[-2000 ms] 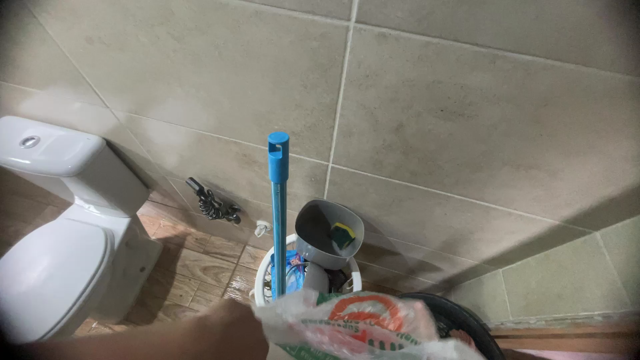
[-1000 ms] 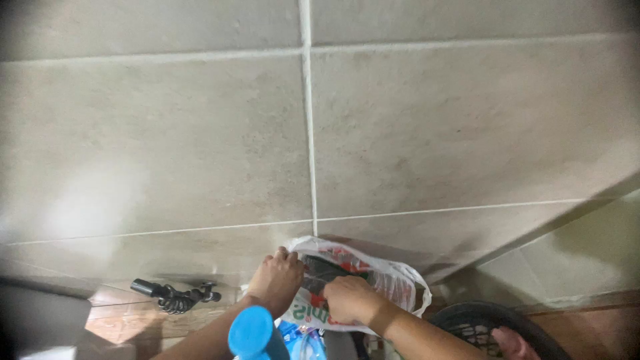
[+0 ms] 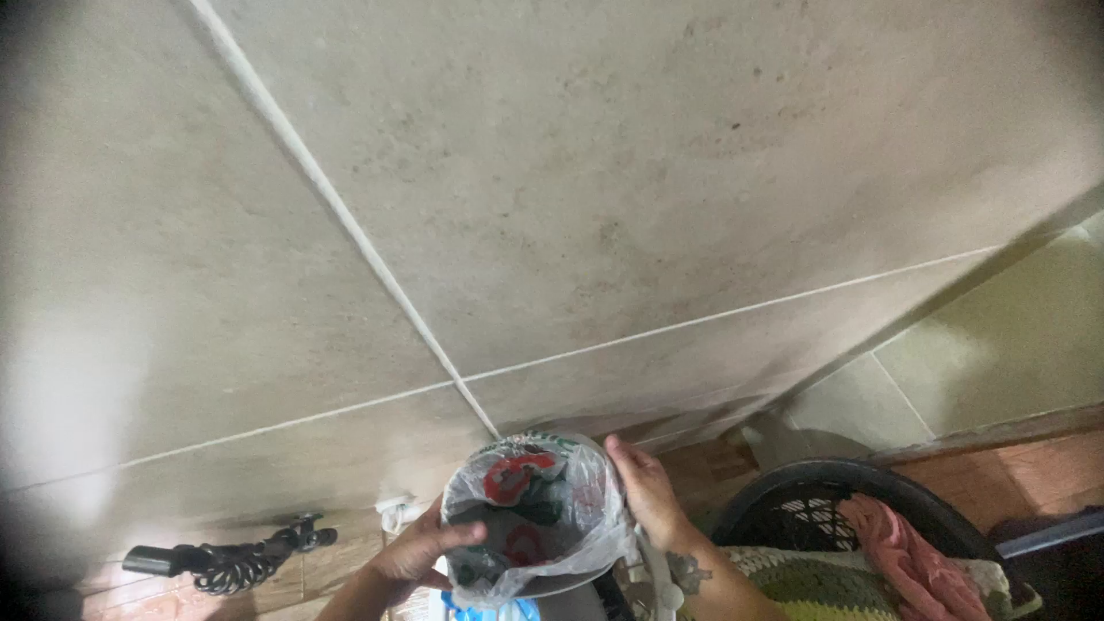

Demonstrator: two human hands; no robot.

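A thin white plastic bag (image 3: 595, 517) with red and green print lines the inside of a grey bin (image 3: 569, 582), its edge folded over the rim. My left hand (image 3: 423, 548) grips the left side of the lined rim, thumb over the edge. On the opposite side, my right hand (image 3: 642, 487) holds the rim with the fingers along the outside. The bin's outer wall is mostly hidden by the bag and hands. Blue packaging (image 3: 492, 608) shows just below it.
A black plastic basket (image 3: 776, 492) at the right holds a pink cloth (image 3: 914, 561) and a green and cream knitted piece (image 3: 819, 586). A black coiled hose (image 3: 233, 561) hangs low at the left. The tiled wall (image 3: 552, 216) rises close in front.
The bag, bunched under both hands a second ago, now lies spread open inside the bin. My hands have moved apart to opposite sides of the rim. The view has shifted.
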